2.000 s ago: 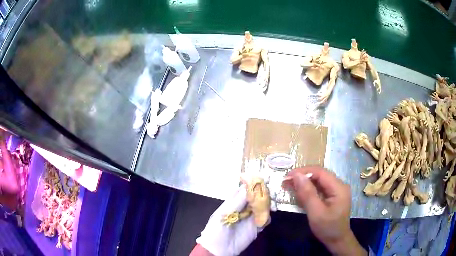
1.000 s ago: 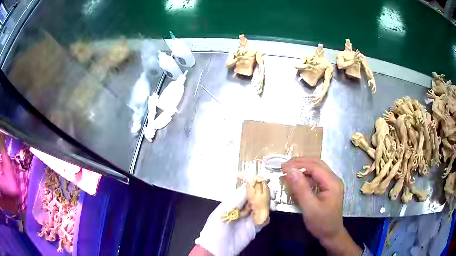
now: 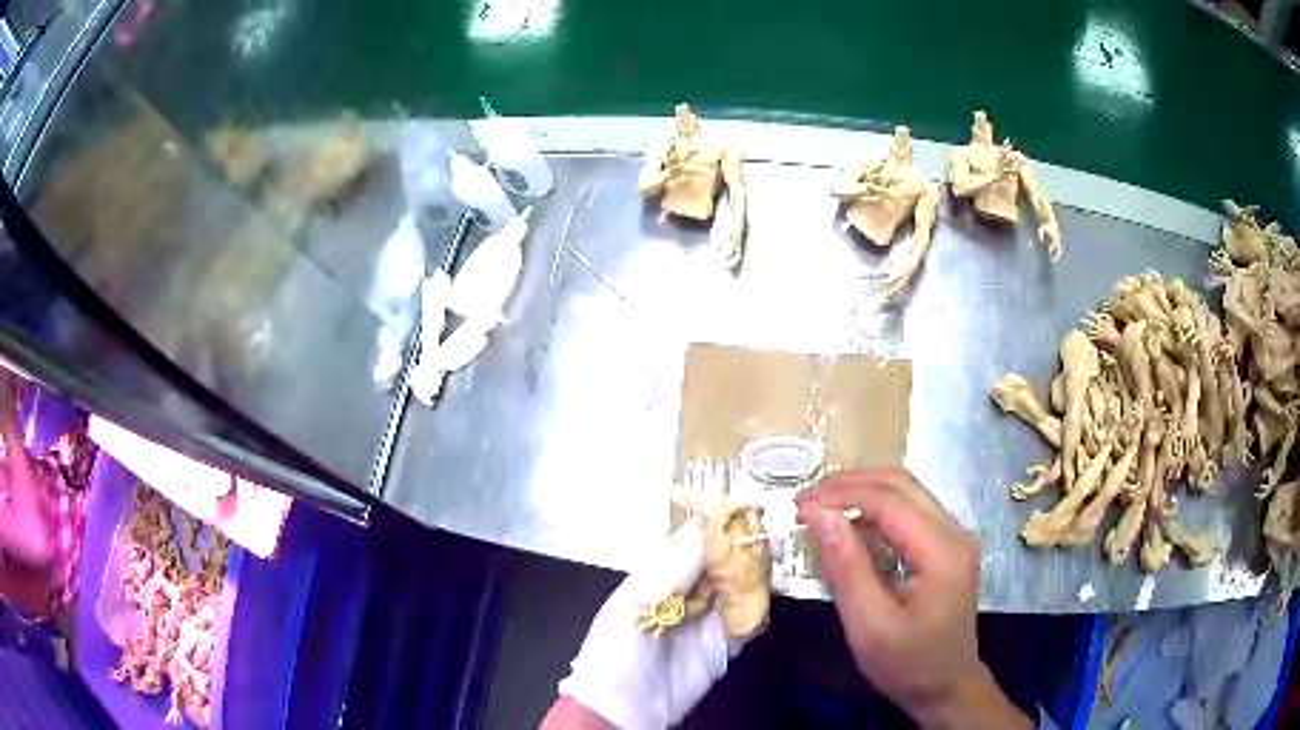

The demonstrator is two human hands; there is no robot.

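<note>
My left hand [image 3: 649,642], in a thin white glove, holds a tan torso [image 3: 739,582] at the bench's front edge. An open-fingered plastic hand shows beside the torso at my glove. My bare right hand [image 3: 901,578] pinches a thin white applicator stick [image 3: 851,513] between fingertips. The stick's far end is at the upper part of the torso; whether it touches is too small to tell. A small oval glue dish [image 3: 783,458] sits just beyond on a brown cardboard pad [image 3: 865,402] with shiny wet streaks.
Three torsos [image 3: 690,181] with arms lie along the bench's back by the green conveyor belt [image 3: 855,64]. Heaped arm parts [image 3: 1141,414] lie right. Squeeze bottles [image 3: 511,154], a spare white glove [image 3: 478,307] and thin metal items [image 3: 592,271] lie left by the glass. A parts crate [image 3: 157,613] stands lower left.
My right hand has brought the stick from near the dish to the torso. My left hand keeps holding the torso in nearly the same place. The view has shifted slightly.
</note>
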